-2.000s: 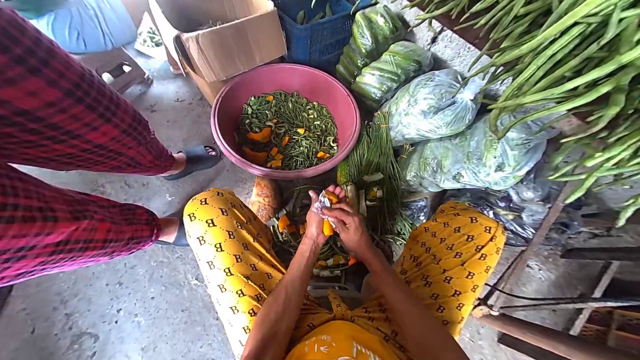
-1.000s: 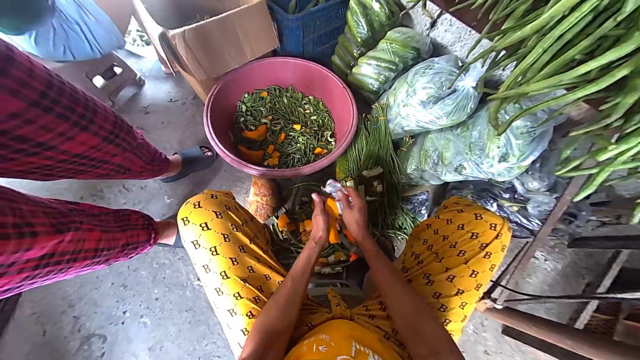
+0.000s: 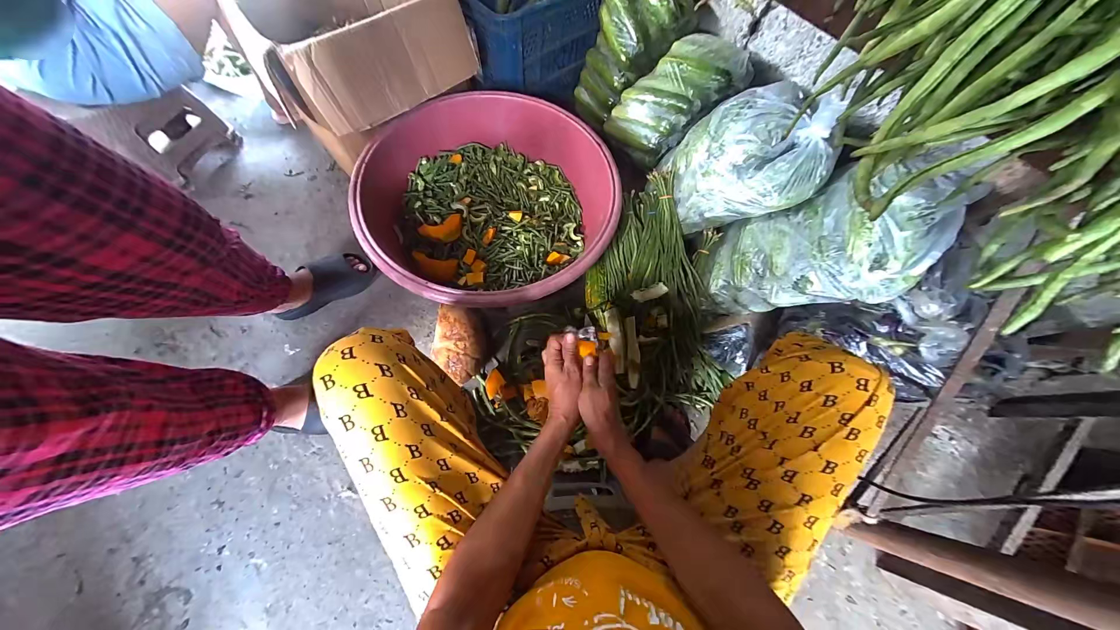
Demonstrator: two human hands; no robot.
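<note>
My left hand (image 3: 563, 376) and my right hand (image 3: 600, 385) are close together between my knees. At their fingertips are orange squash pieces (image 3: 587, 347) in a small clear plastic bag or wrap; which hand bears it cannot be told. Below lie more orange squash chunks (image 3: 497, 385) among green vegetables. A pink plastic basin (image 3: 367, 188) beyond my hands holds cut green beans (image 3: 521, 206) and squash pieces. Just right of my hands are a bundle of long beans (image 3: 652, 241) and some pale cut vegetable pieces (image 3: 632, 350).
A person in plaid trousers (image 3: 114, 219) stands at the left. A cardboard box (image 3: 385, 61) and a blue crate (image 3: 542, 44) stand behind the basin. Plastic bags of vegetables (image 3: 752, 157) lie at the right, with long green beans (image 3: 980, 114) above and a wooden rack (image 3: 989, 569) below.
My hands have come closer together, fingers pointing forward, with orange pieces now at the fingertips. A second ago they were more apart, the right with clear plastic.
</note>
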